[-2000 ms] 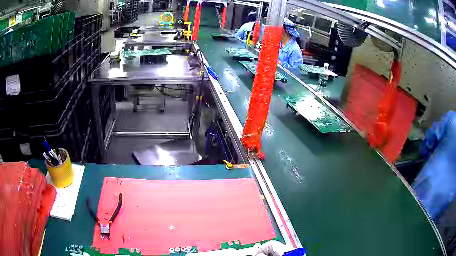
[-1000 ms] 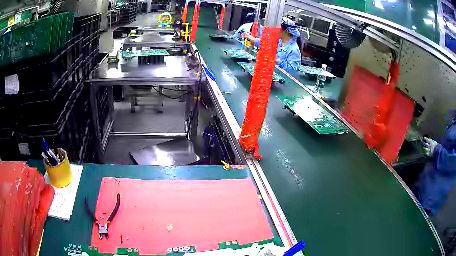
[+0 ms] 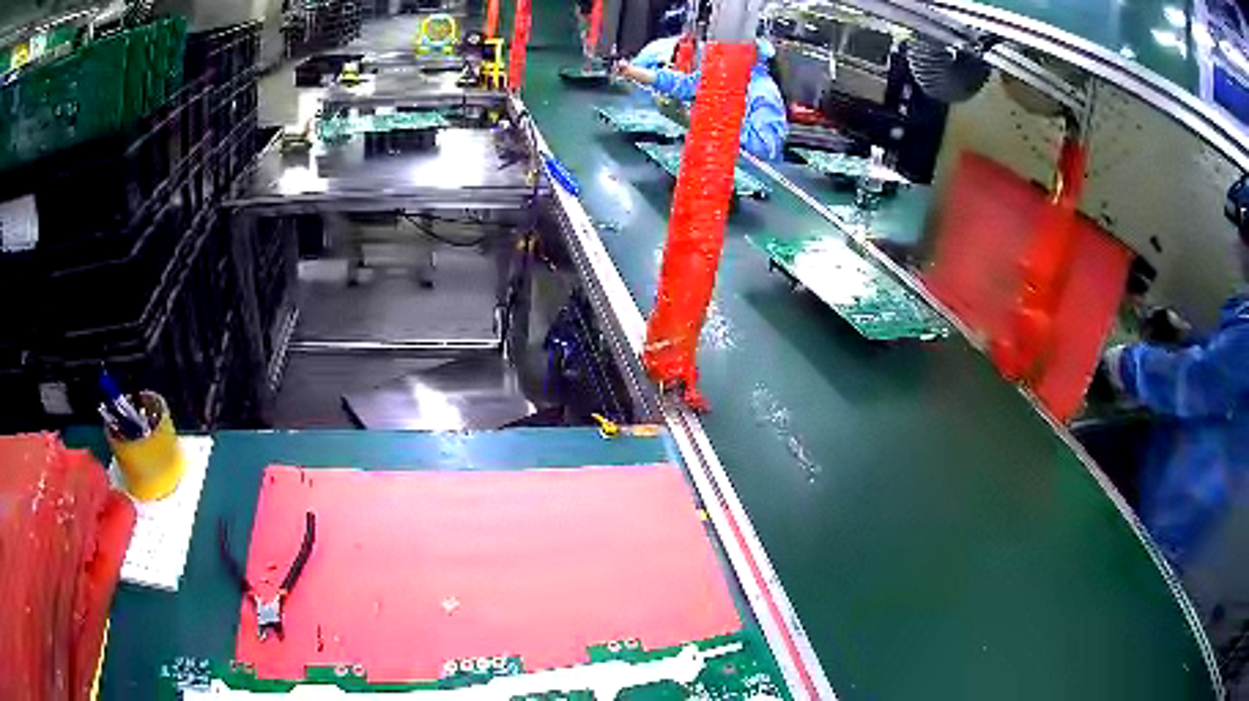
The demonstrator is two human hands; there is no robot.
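Observation:
A green printed circuit board with a long white strip lies at the bottom edge of the view, mostly cut off. Its ragged far edge overlaps the near side of a flat pink-red pad. Side cutters with dark curved handles lie open at the left of the pad. Neither my left hand nor my right hand is in view.
A yellow pen cup stands on a white paper sheet. A thick red stack is at left, black crates behind. A green conveyor carries boards past a red-wrapped post. People in blue work beyond.
The white-gloved hand with the blue marker has left the bottom edge of the view. More of the board shows there. The view has shifted slightly. The person at right has moved an arm.

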